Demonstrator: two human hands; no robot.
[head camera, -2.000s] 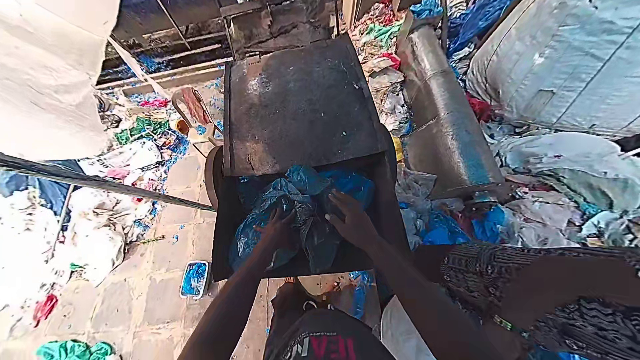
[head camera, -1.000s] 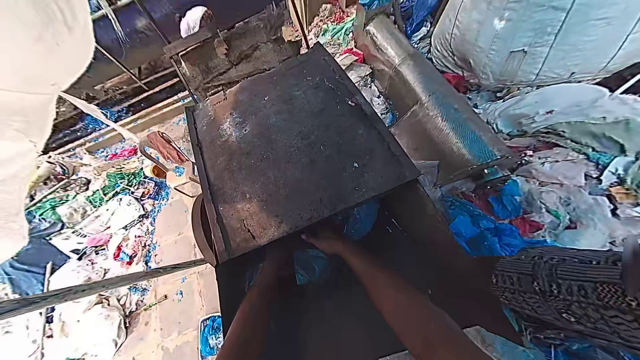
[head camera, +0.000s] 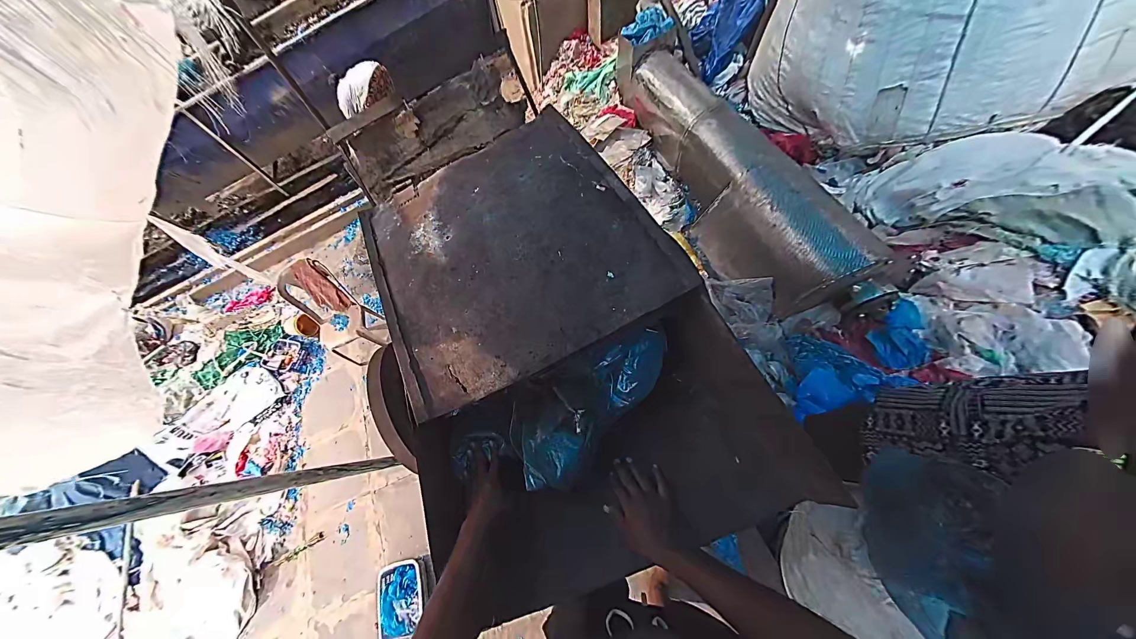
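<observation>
A crumpled blue plastic film (head camera: 559, 435) lies in the dark metal chute (head camera: 728, 426), partly under the flat metal cover (head camera: 532, 248). At the film's left end is my left hand (head camera: 484, 484), its fingertips against or beside the plastic; whether they grip it is unclear. My right hand (head camera: 641, 506) rests flat on the chute floor, fingers spread, to the right of the film and holding nothing. The part of the film further in is hidden by the cover.
A person in patterned cloth (head camera: 976, 422) is close on the right, with blurred dark plastic nearby. Beyond lie a metal cylinder (head camera: 763, 186) and heaps of plastic waste (head camera: 994, 293). A pole (head camera: 204, 493) reaches in from the left, above a blue-filled tub (head camera: 400, 599).
Both hands were on the blue film two seconds ago, then reached to the cover's edge. Now they are back nearer me, the right one on bare metal. The view has shifted.
</observation>
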